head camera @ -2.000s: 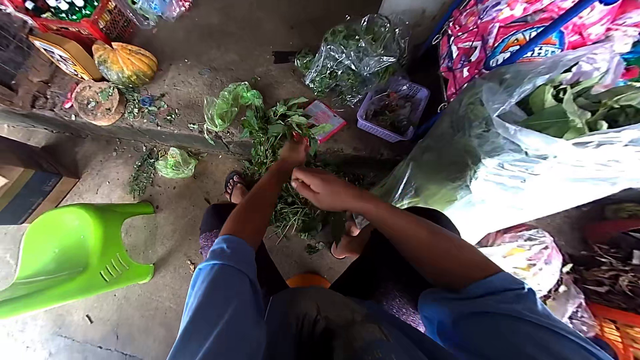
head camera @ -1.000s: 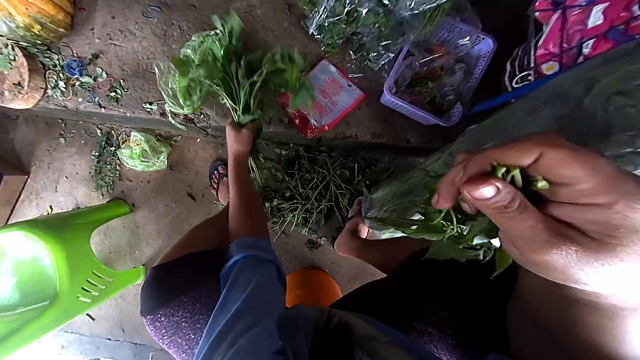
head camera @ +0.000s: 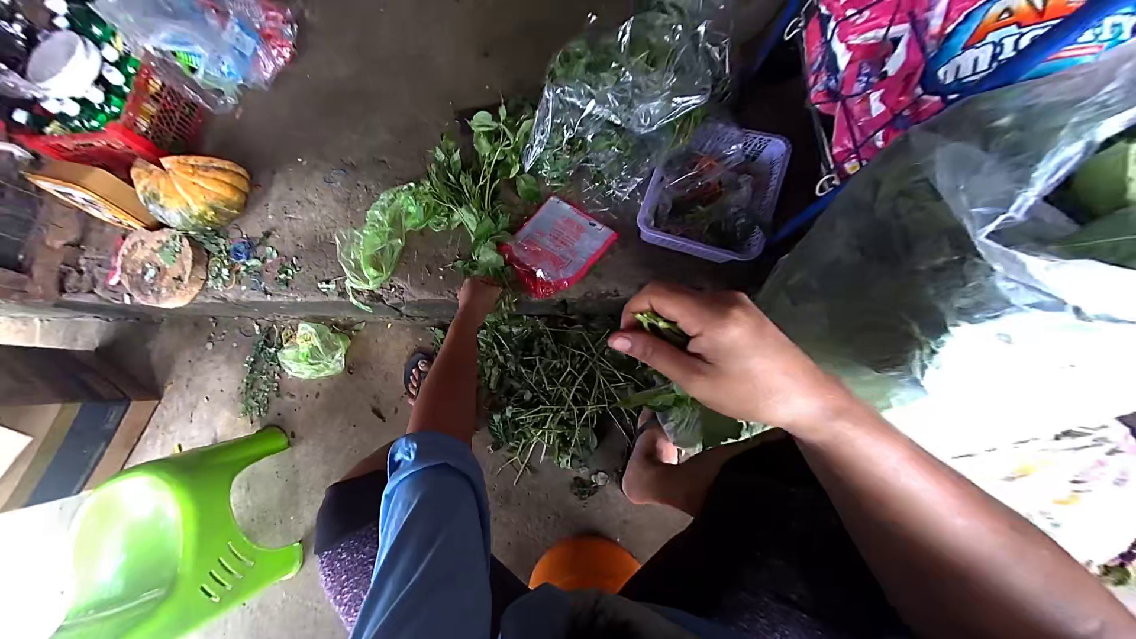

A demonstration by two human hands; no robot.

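My left hand (head camera: 480, 291) is closed around the stems of a bunch of leafy greens (head camera: 479, 191) at the concrete ledge. The leaves fan out above the fist, beside a green plastic bag (head camera: 380, 238) and a red-edged printed packet (head camera: 559, 244). To the right, my right hand (head camera: 710, 351) is curled around a few green stems (head camera: 658, 325), with leaves hanging below it. Between and below the hands, a heap of cut stems and leaves (head camera: 564, 382) lies on the floor between my feet. How far the right-hand stems extend under the palm is hidden.
A purple plastic basket (head camera: 772, 177) and clear bags of greens (head camera: 621, 98) stand on the ledge. A large clear bag of leaves (head camera: 870, 240) fills the right. A pumpkin (head camera: 200, 191), a wooden round (head camera: 160, 266) and a green plastic stool (head camera: 169, 524) are at left; an orange object (head camera: 584, 564) sits below.
My right hand has moved left and away from the camera since one second ago, still with stems in it. The left hand keeps its bunch, now lower against the ledge. The view has widened again.
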